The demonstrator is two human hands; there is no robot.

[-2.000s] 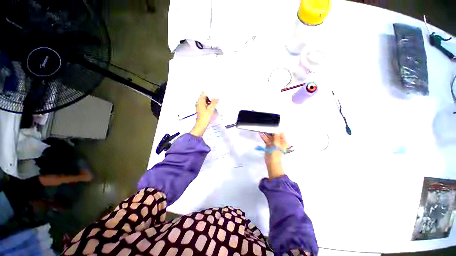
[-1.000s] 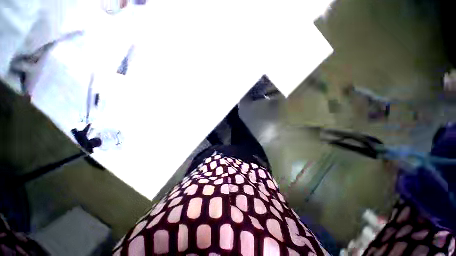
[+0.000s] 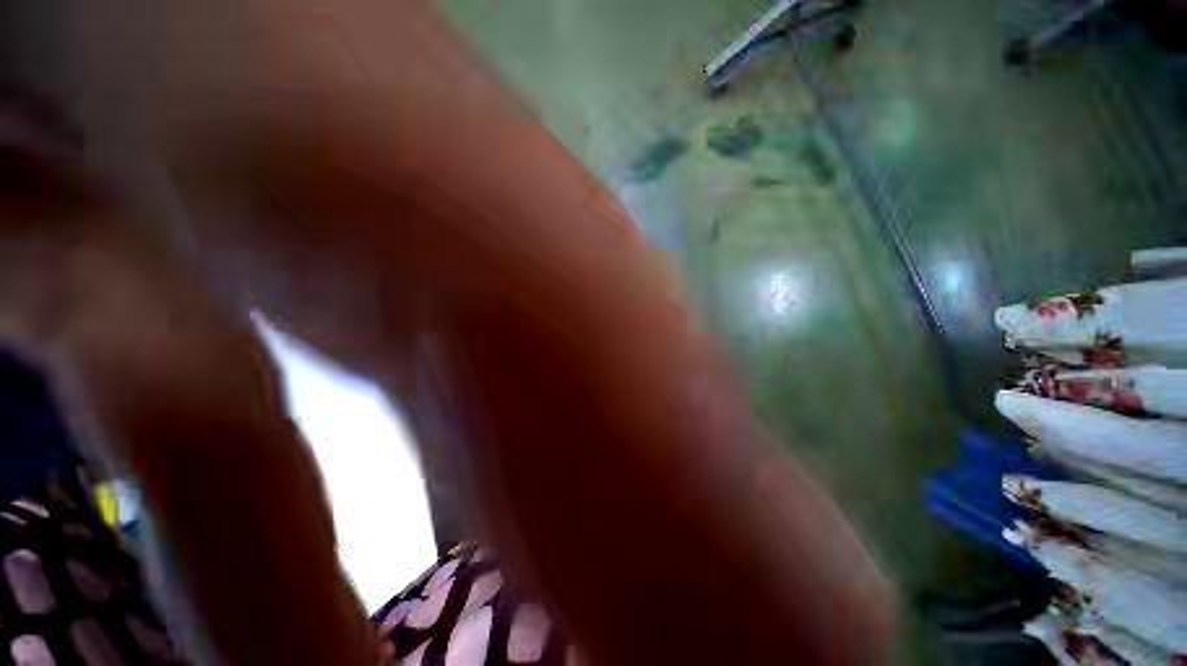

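Observation:
A large, blurred hand (image 3: 521, 325) is very close to the camera and covers most of the left and middle of the view. Its fingers reach down and to the right, with gaps between some of them. I cannot tell whether it is my left or my right hand, or whether it holds anything. The other hand cannot be made out. A bright white surface (image 3: 371, 468) shows between the fingers. The patterned dark and pink clothing (image 3: 456, 612) shows below.
Cream floral garments (image 3: 1106, 436) hang in a row at the right edge. A blue item (image 3: 983, 494) lies low beside them. Metal stand legs with wheels (image 3: 768, 33) stand on the green floor (image 3: 807, 351) at the top.
The view has swung from the table to the floor and the floral garments. A hand has come up close in front of the camera. The smartphone and small table items are out of view.

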